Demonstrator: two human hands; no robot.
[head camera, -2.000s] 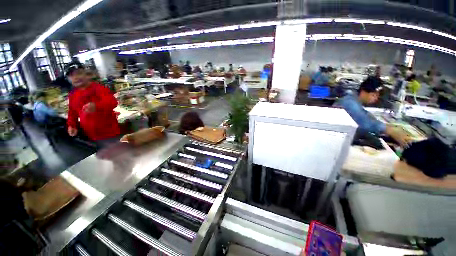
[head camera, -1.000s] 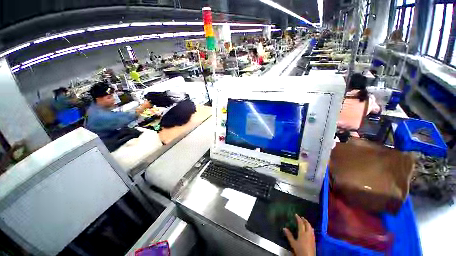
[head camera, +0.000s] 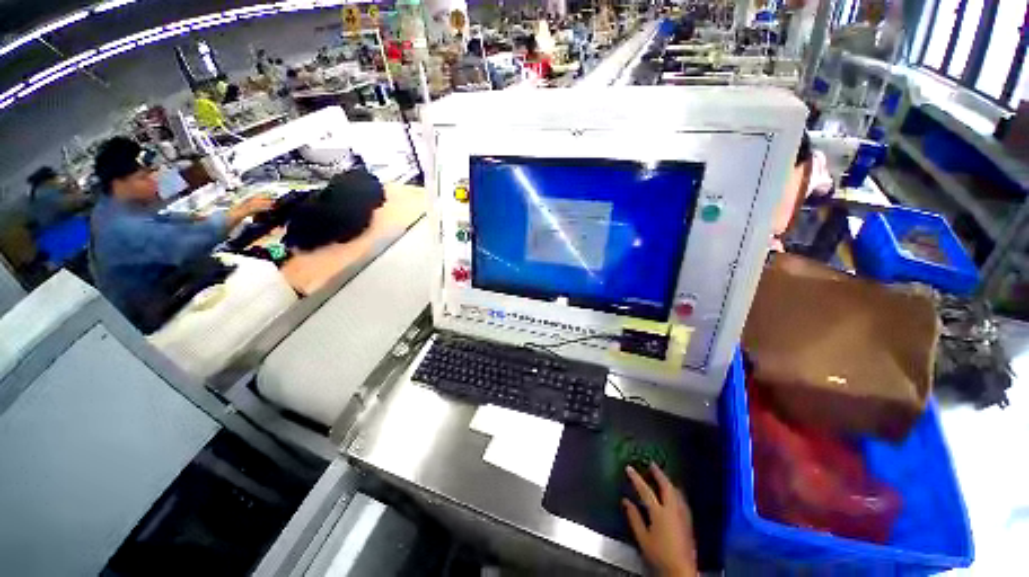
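My right hand (head camera: 662, 521) reaches in from the bottom edge over the black mouse pad (head camera: 587, 496). Its fingers are apart and point at the green pattern; I cannot make out a mouse under them. The black keyboard (head camera: 513, 381) lies left of the pad on the steel ledge, with white paper (head camera: 521, 449) below it. Behind it stands the white console (head camera: 739, 147) with a lit blue screen (head camera: 575, 237) showing a pale window. My left hand is not in view.
A blue bin (head camera: 846, 552) at right holds a brown bag (head camera: 841, 349) and red material (head camera: 818, 479). Another blue bin (head camera: 920, 248) stands behind. A pale machine cover (head camera: 96, 417) is at lower left. A person in blue (head camera: 147, 242) works at a table with black cloth (head camera: 339, 209).
The view has swung right from the roller conveyor to the console, then closer to it. The red-edged phone has left the picture. My right hand has come in and moved forward on the pad.
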